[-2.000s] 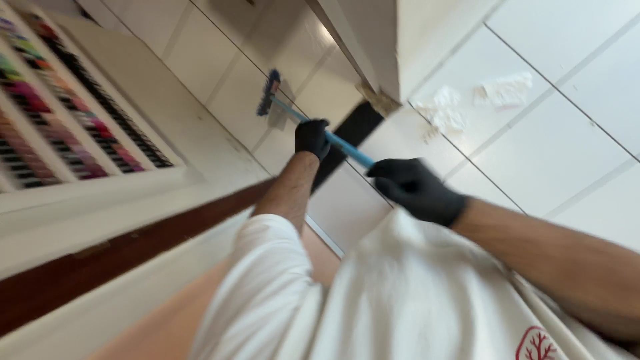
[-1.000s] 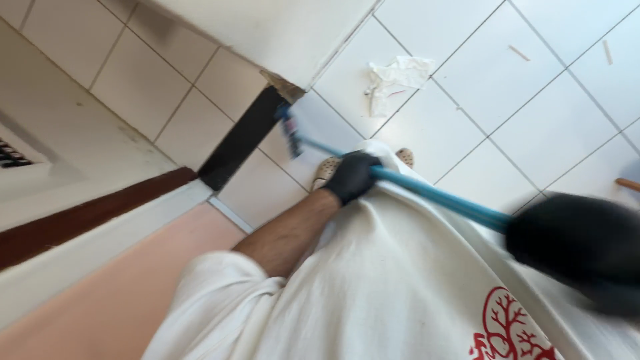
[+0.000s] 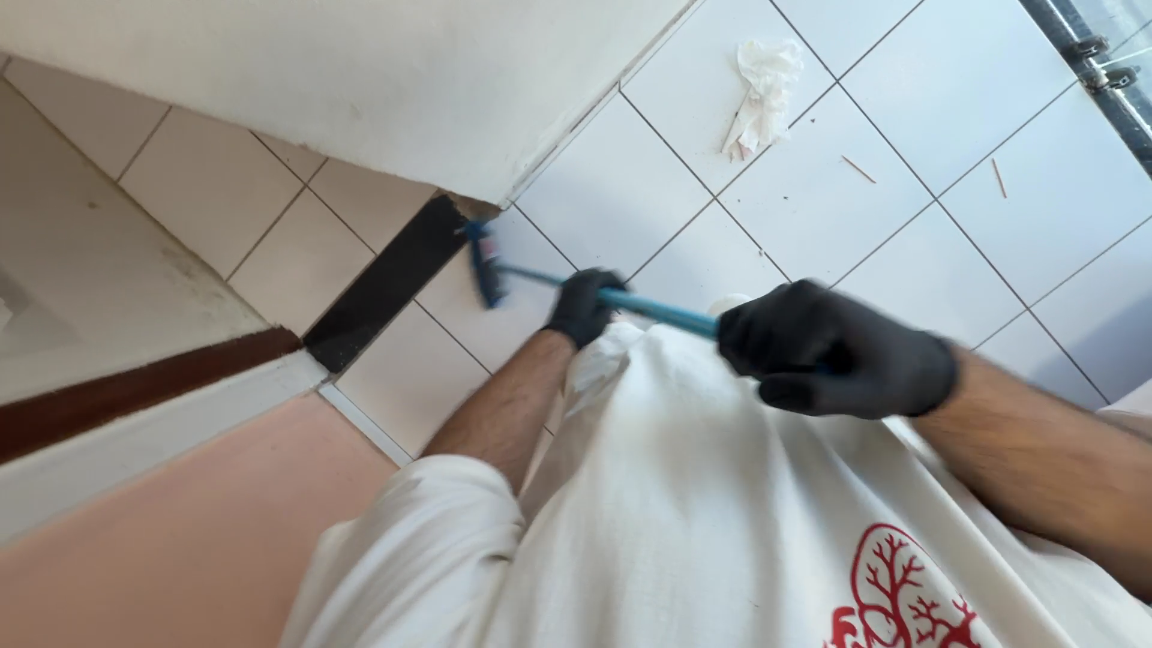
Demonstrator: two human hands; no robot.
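Note:
A long blue handle [image 3: 668,313] slants across the view to a dark blue floor brush head [image 3: 484,265], blurred, over the floor tiles beside the black threshold strip [image 3: 387,283]. Lower on the handle, near the brush, my left hand [image 3: 587,306] in a black glove is closed around it. My right hand [image 3: 837,349], also in a black glove, grips the upper end. The white apron [image 3: 684,486] with a red tree print hangs below both hands. Whether the bristles touch the floor cannot be told.
Crumpled white tissue [image 3: 765,94] lies on the white tiles, with thin sticks [image 3: 999,178] to its right. A wall corner [image 3: 495,193] with a chipped base borders the threshold. A brown-edged wall end [image 3: 288,340] stands at left, a metal-framed glass panel [image 3: 1102,76] at upper right.
The brush head was further from me, past the threshold, two seconds ago; now it is on the near side of it. Both hands keep hold of the handle. The view has swung away from the bottle shelves.

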